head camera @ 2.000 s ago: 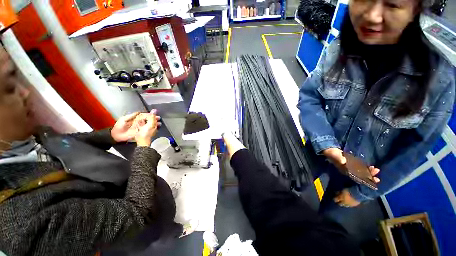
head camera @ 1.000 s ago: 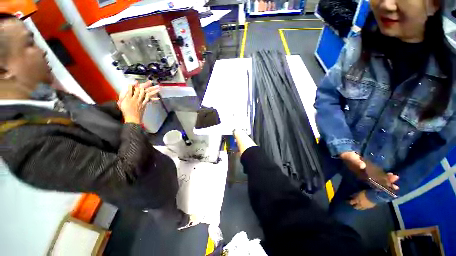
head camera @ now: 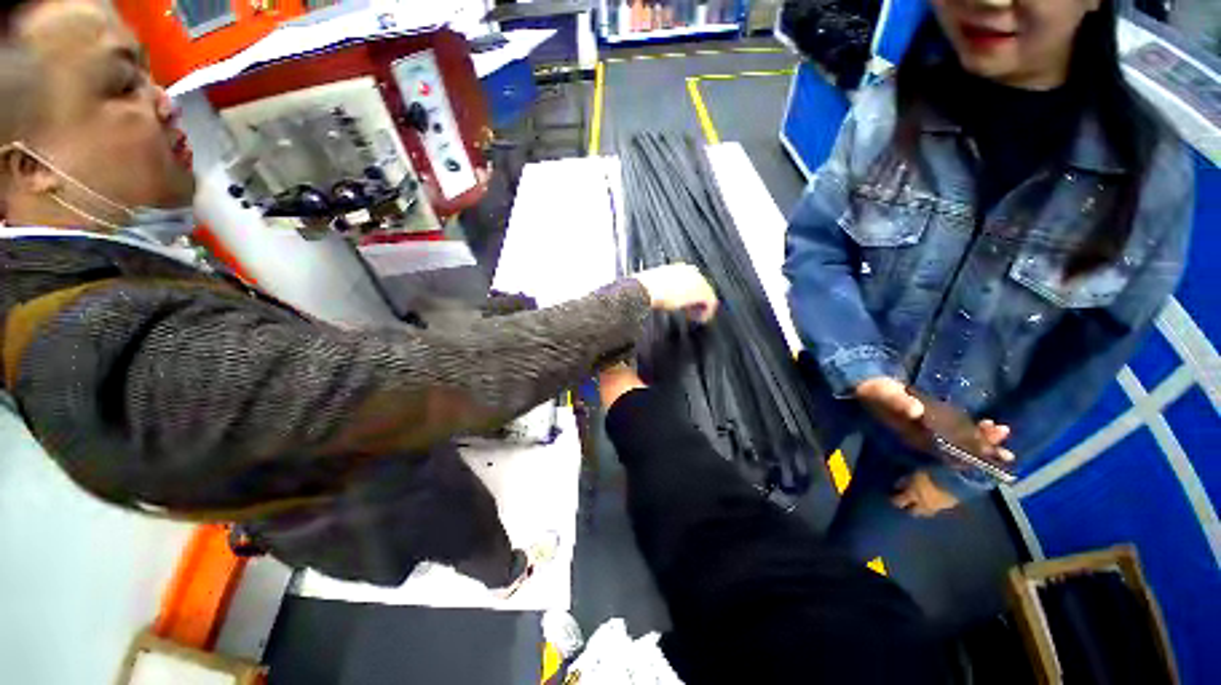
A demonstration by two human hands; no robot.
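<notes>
My right hand (head camera: 619, 383) reaches forward in a black sleeve to the near end of the white worktable (head camera: 549, 221). Only its wrist part shows; the other person's forearm hides the fingers. The stack of long black belt strips (head camera: 743, 315) lies lengthwise on the table, just right of my hand. The other person's hand (head camera: 684, 290) is over the strips, and I cannot tell whether it grips any. My left hand is not in view.
The machine (head camera: 328, 154) with a dark red surround stands at the upper left. A person in a denim jacket (head camera: 984, 254) stands at right, holding a reddish-brown smartphone (head camera: 957, 435). A wooden-edged box (head camera: 1028, 622) is at the lower right. White crumpled material (head camera: 623, 658) shows at the bottom edge.
The person at left has turned and stretched an arm from near the machine across the table to the strips. That arm now covers my fingers and the dark piece beside them.
</notes>
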